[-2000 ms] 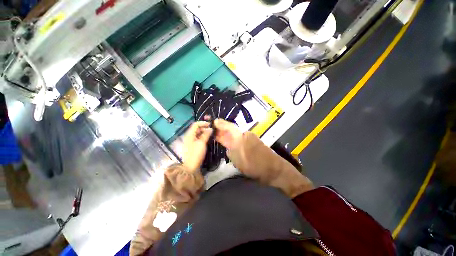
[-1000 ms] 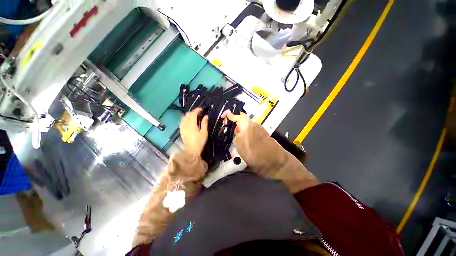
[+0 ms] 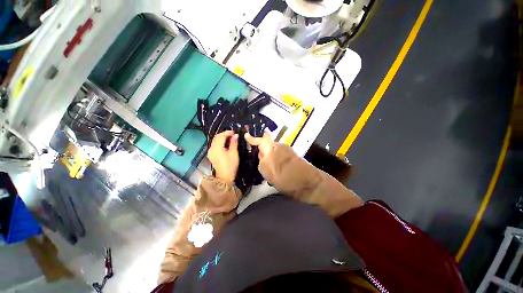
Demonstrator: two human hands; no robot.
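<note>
A tangled pile of narrow black straps [image 3: 232, 114], some with pale lines, lies across the edge of the teal panel and the white table edge. My left hand [image 3: 224, 154] is on the pile's left side, its fingertips closed on some of the straps. My right hand [image 3: 265, 150] is just to its right, thumb and finger pinching at the straps. The two hands' fingertips are close together over the middle of the pile. The exact straps held are too small to tell.
The white machine head [image 3: 43, 74] is at upper left, with a yellow-and-metal clamp [image 3: 78, 164]. Snips [image 3: 108, 263] and wide black strips [image 3: 62, 214] lie on the metal top. A blue crate [image 3: 22, 220] is at far left. A cone base stands at the top; a yellow-lined aisle is right.
Since a second ago my hands have come closer together over the pile, and the straps have shifted under them. The view has moved slightly.
</note>
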